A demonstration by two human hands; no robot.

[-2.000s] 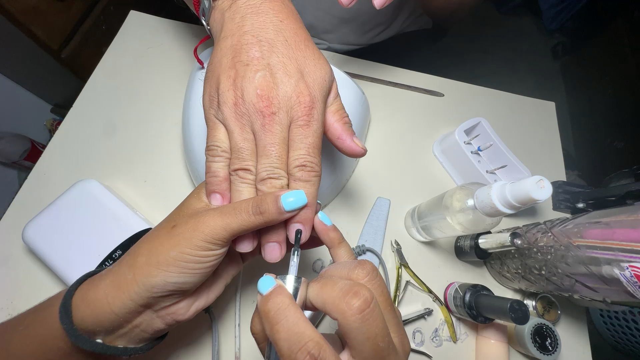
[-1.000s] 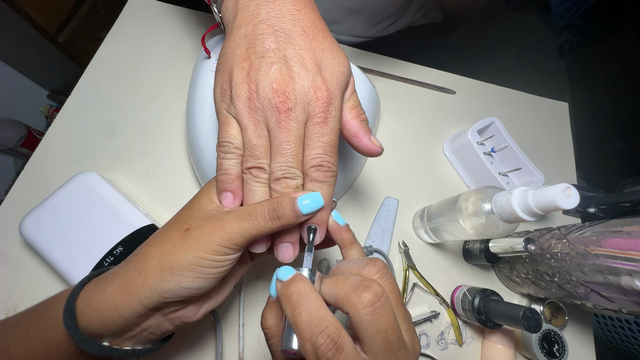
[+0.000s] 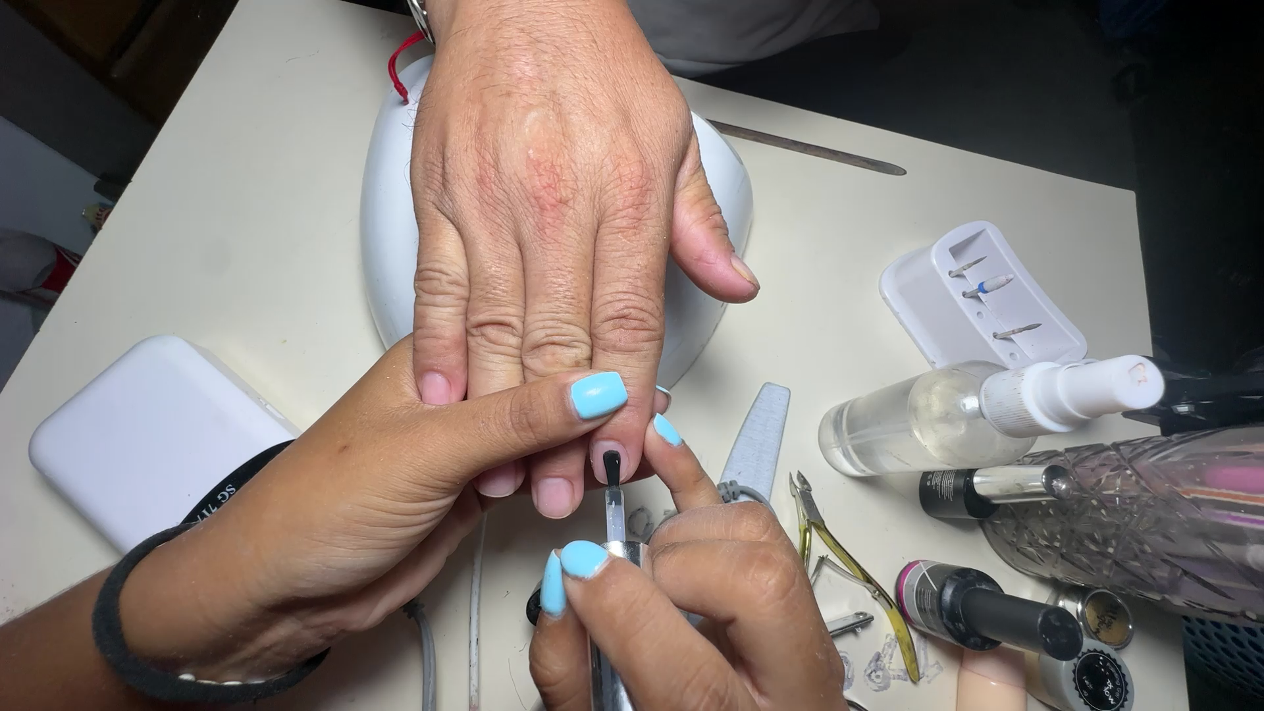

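Another person's hand [image 3: 553, 197] lies palm down on a white rounded device [image 3: 395, 197], fingers pointing toward me. My left hand [image 3: 425, 474] holds its fingers from below, with my thumb across the index finger. In my right hand [image 3: 691, 602] is the silver handle [image 3: 610, 681] of a nail polish brush, pinched between thumb and fingers. The dark tip of the brush [image 3: 612, 469] touches the nail of that index finger. My right little finger rests against the side of the same finger. Both my hands have light blue nails. The underside of my left hand's grip is hidden.
At right lie a clear spray bottle [image 3: 908, 420], polish bottles [image 3: 938, 602], cuticle nippers [image 3: 859, 573] and a white holder with drill bits [image 3: 918, 296]. A nail file [image 3: 758, 434] is beside my right hand. A white box-shaped device [image 3: 148, 434] lies at left, a metal tool [image 3: 810, 148] behind.
The brush tip stays at the index fingernail, with only small shifts of my right hand. My left hand keeps its hold on the other person's fingers.
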